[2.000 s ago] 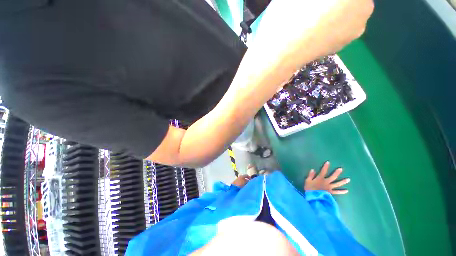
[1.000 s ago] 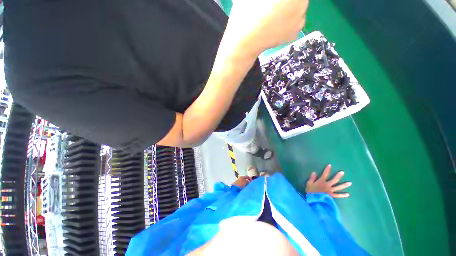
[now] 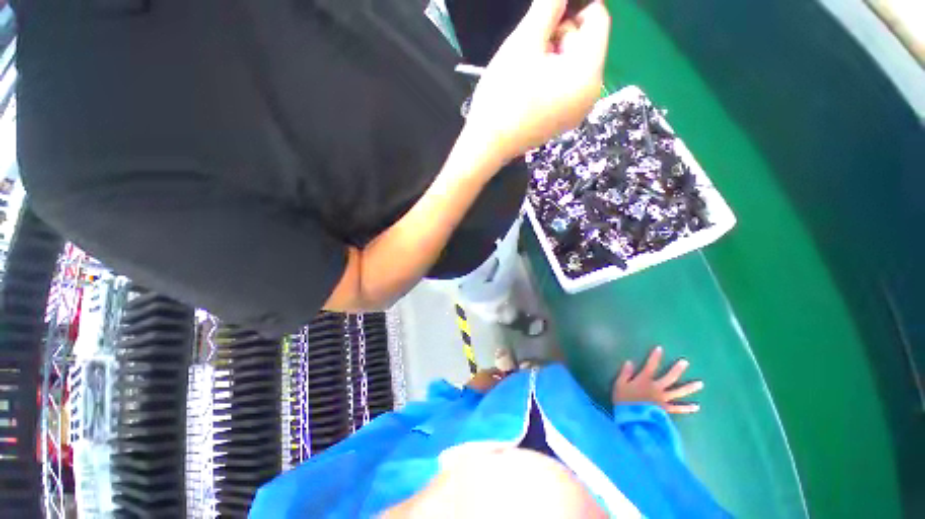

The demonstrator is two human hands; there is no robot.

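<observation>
The white bin point(image 3: 722, 215) sits on the green bench, full of small black-and-silver components point(image 3: 619, 188). My right hand point(image 3: 654, 386) lies on the bench below the bin, palm down, fingers spread, holding nothing and not touching the bin. My left hand point(image 3: 488, 378) shows only as a small part at the edge of my blue smock; its fingers cannot be made out.
Another person in a black shirt point(image 3: 193, 152) fills the upper left; their forearm and hand point(image 3: 543, 86) reach past the bin's upper left side. The green bench point(image 3: 811, 304) curves along the right. Racks with rows of black trays point(image 3: 254, 405) stand at the left, beside yellow-black floor tape point(image 3: 465, 335).
The other person's arm has moved left, uncovering most of the bin, and their hand now shows near the top. My right hand stays spread on the bench.
</observation>
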